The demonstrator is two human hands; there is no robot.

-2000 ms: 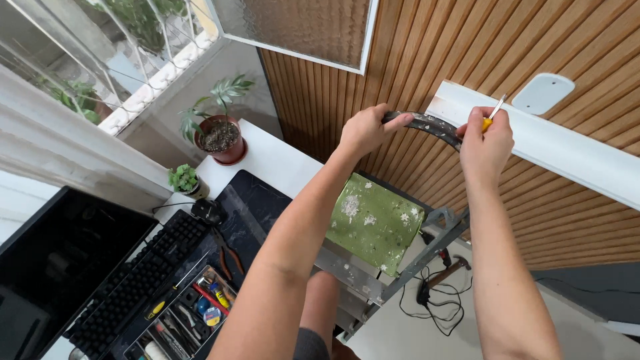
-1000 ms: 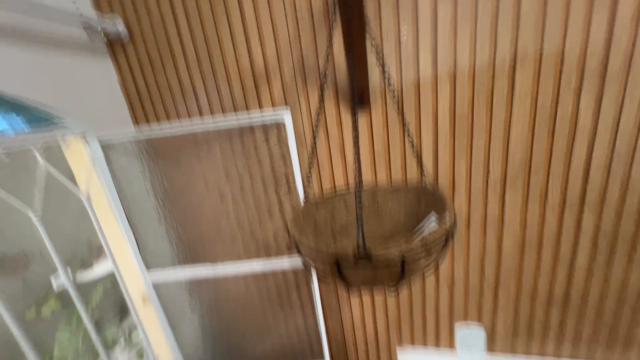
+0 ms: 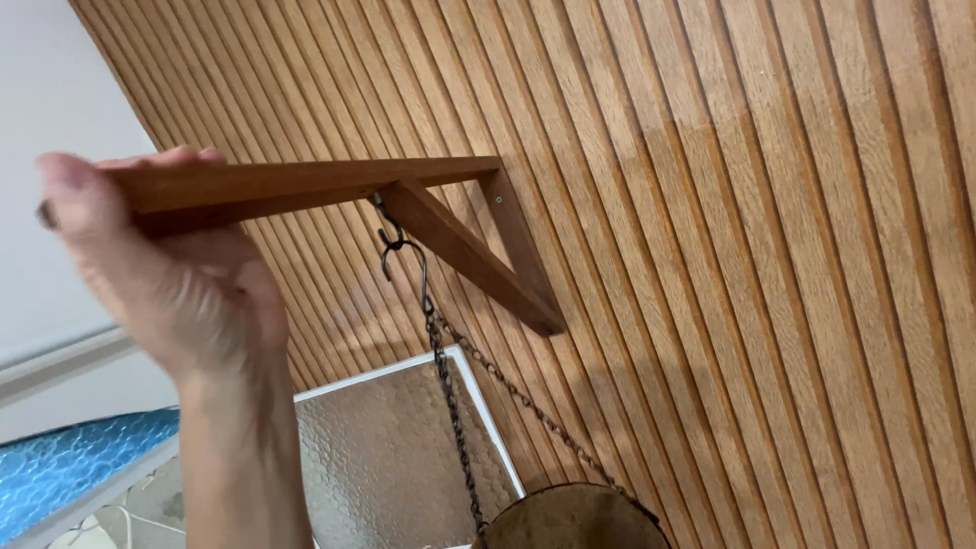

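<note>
My left hand [image 3: 191, 282] is raised at the left, its palm side towards me and its fingers wrapped around the outer end of a wooden wall bracket's arm [image 3: 305, 183]. The bracket has a diagonal brace [image 3: 465, 255] and a back piece with a screw against the wall. Under the arm, near the brace, hangs a dark metal hook [image 3: 404, 255]. Rusty chains [image 3: 455, 412] run down from it to a brown hanging planter [image 3: 576, 522], cut off by the bottom edge. My right hand is not in view.
Slatted wood wall panelling [image 3: 724, 267] fills the right and middle. Behind the chains stands a white-framed textured glass panel [image 3: 396, 450]. A blue translucent sheet [image 3: 84, 465] and part of a window lie at lower left, below a pale wall [image 3: 61, 84].
The view has swung up from the desk to the bracket. Two seconds ago both hands held a dark curved strip low down; now my left hand grips the bracket's arm and the strip is out of view.
</note>
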